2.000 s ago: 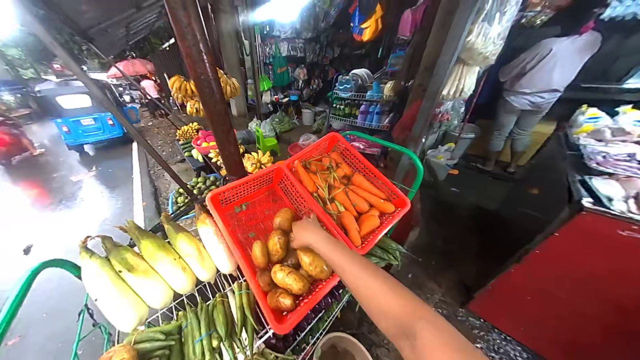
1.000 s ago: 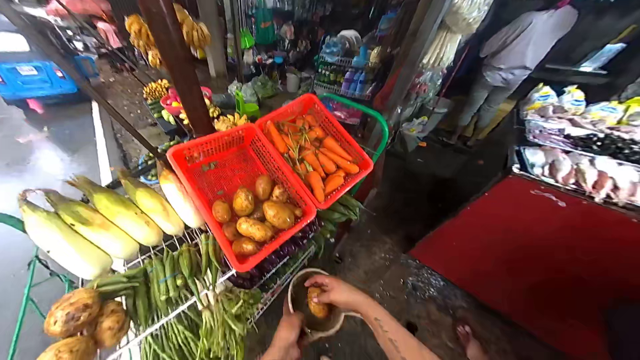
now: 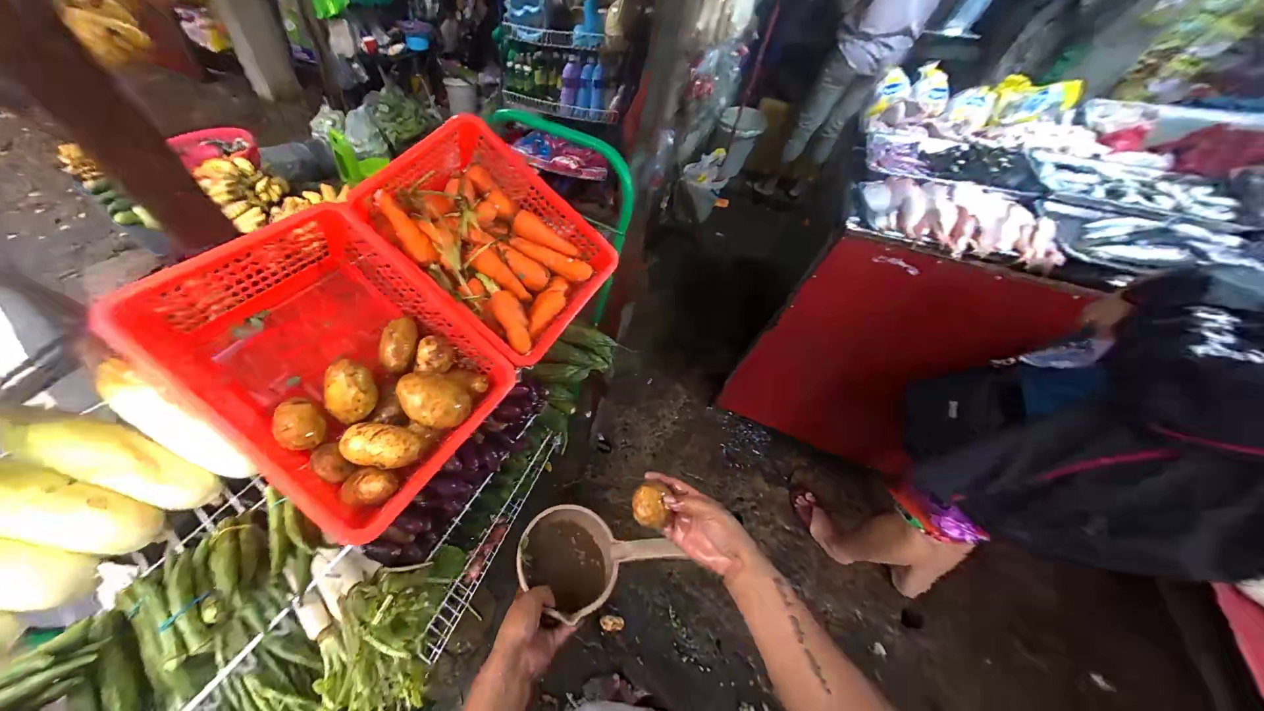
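Observation:
My left hand [image 3: 528, 632] grips the near rim of a plastic dipper [image 3: 566, 563] that holds murky brown water. In my right hand [image 3: 703, 523] is a wet potato [image 3: 651, 505], held at the fingertips just right of the dipper's bowl, above its handle. Several more potatoes [image 3: 383, 445] lie in the near part of a red plastic basket [image 3: 227, 336]. Beyond it, a second red basket [image 3: 604, 259] is filled with carrots [image 3: 509, 262].
White-green gourds [image 3: 79, 479], okra-like green pods [image 3: 202, 583] and eggplants [image 3: 434, 499] lie on a wire rack [image 3: 494, 553]. A person in dark clothing [image 3: 1096, 434] is at the right, by a red stall front [image 3: 889, 341] with fish [image 3: 958, 217] on top. Bananas [image 3: 240, 191] lie behind the baskets.
My right hand has left the potato basket and dipped a potato at the dipper; now it holds a potato outside, to the right of the bowl. A person in dark clothing has come into view.

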